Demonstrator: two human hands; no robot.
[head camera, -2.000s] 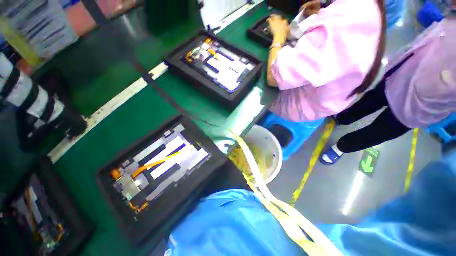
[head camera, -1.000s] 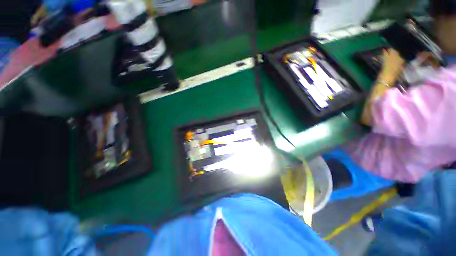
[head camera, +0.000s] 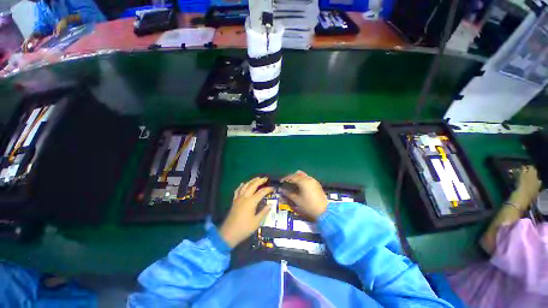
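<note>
An open tablet assembly (head camera: 294, 240) lies in a black foam tray (head camera: 354, 194) right in front of me, with silver-white panels and orange flex pieces. My left hand (head camera: 246, 210) is over its left end, fingertips at the upper left corner. My right hand (head camera: 305, 195) meets it there from the right. A small dark part (head camera: 276, 184) shows between the fingertips of both hands; its shape is partly hidden. The hands cover much of the unit's upper left part.
Another unit in a tray (head camera: 217, 174) lies to the left, with a deep black tray stack (head camera: 90, 162) beyond. A further tray (head camera: 390, 138) lies right. A striped post (head camera: 264, 78) stands behind. A person's pink sleeve (head camera: 523, 246) is at far right.
The view has swung, so the striped post now stands near the middle. Both my hands have come into view over the unit. The bucket and yellow strips are out of view.
</note>
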